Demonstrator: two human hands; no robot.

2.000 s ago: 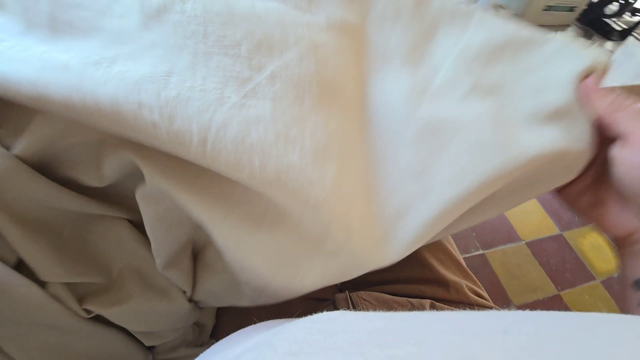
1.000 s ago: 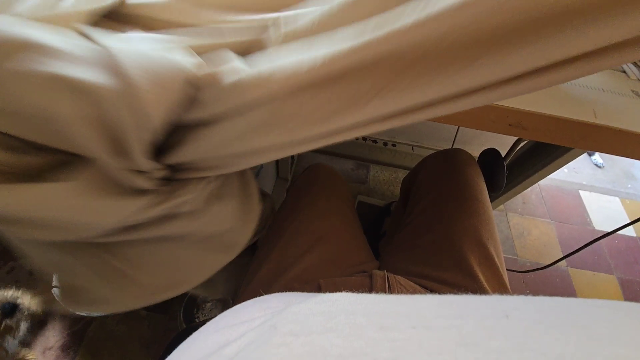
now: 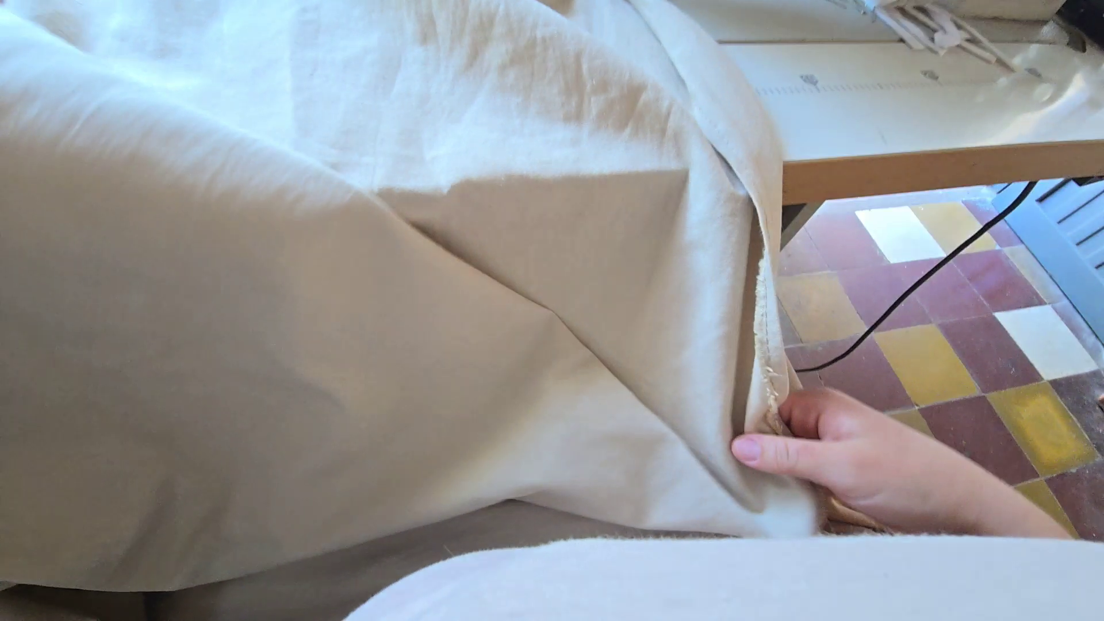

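Observation:
A large beige cloth (image 3: pixel 345 328) drapes over the table edge and my lap, filling the left and middle of the view. My right hand (image 3: pixel 828 457) pinches its right edge low down, thumb on top and the other fingers partly hidden behind the fold. Just above that hand runs a frayed raw edge (image 3: pixel 762 336) beside a folded strip of the same cloth. My left hand is not in view.
At the upper right is a white tabletop (image 3: pixel 880 108) with a wooden edge and printed ruler marks. Thin white pieces (image 3: pixel 936 30) lie on it. A black cable (image 3: pixel 914 285) hangs below, over the tiled floor (image 3: pixel 923 362). A blue slatted panel (image 3: pixel 1065 224) stands at far right.
One second ago the cloth was lifted and blurred, with my brown-clad legs showing; now it covers them. My right hand, out of view then, is back at the cloth's right edge.

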